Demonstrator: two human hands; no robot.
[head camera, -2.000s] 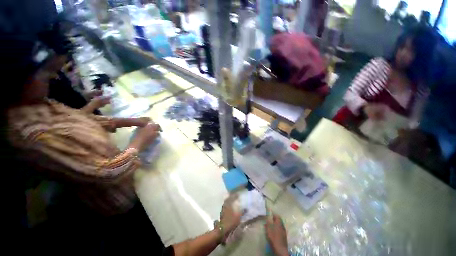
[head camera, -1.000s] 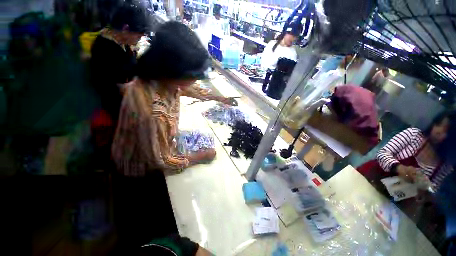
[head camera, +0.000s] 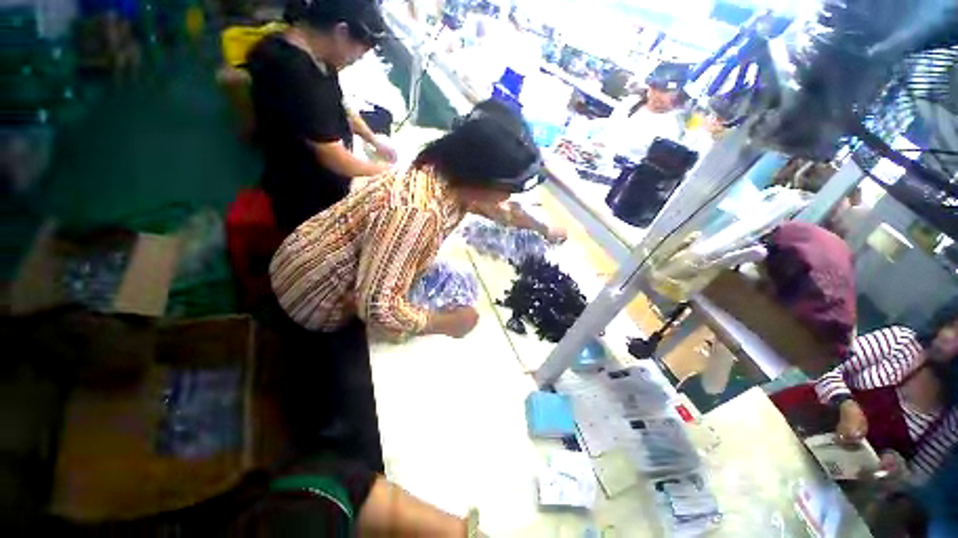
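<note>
Neither of my hands shows. A forearm at the bottom edge, likely my left, has a green-edged dark sleeve and a band at the wrist; its hand is cut off by the edge. White folded leaflets (head camera: 567, 480) lie on the pale tabletop in front of me. A light-blue card stack (head camera: 550, 414) sits just behind them, near the foot of the metal post. Flat whitish blister trays with dark and grey items (head camera: 663, 446) lie to the right on a white-grey sheet, and one (head camera: 688, 502) is nearer me.
A grey post (head camera: 651, 257) rises from the table. Black cables (head camera: 543, 301) and clear-grey bagged parts (head camera: 444, 286) lie beyond. A worker in a striped shirt (head camera: 362, 247) leans over the left side. Open cartons (head camera: 79, 441) stand on the left floor. Another person sits at right.
The view has swung left, showing more floor and cartons. My hands, earlier at the leaflets, have left the picture. The striped-shirt worker's far arm reaches over the bagged parts.
</note>
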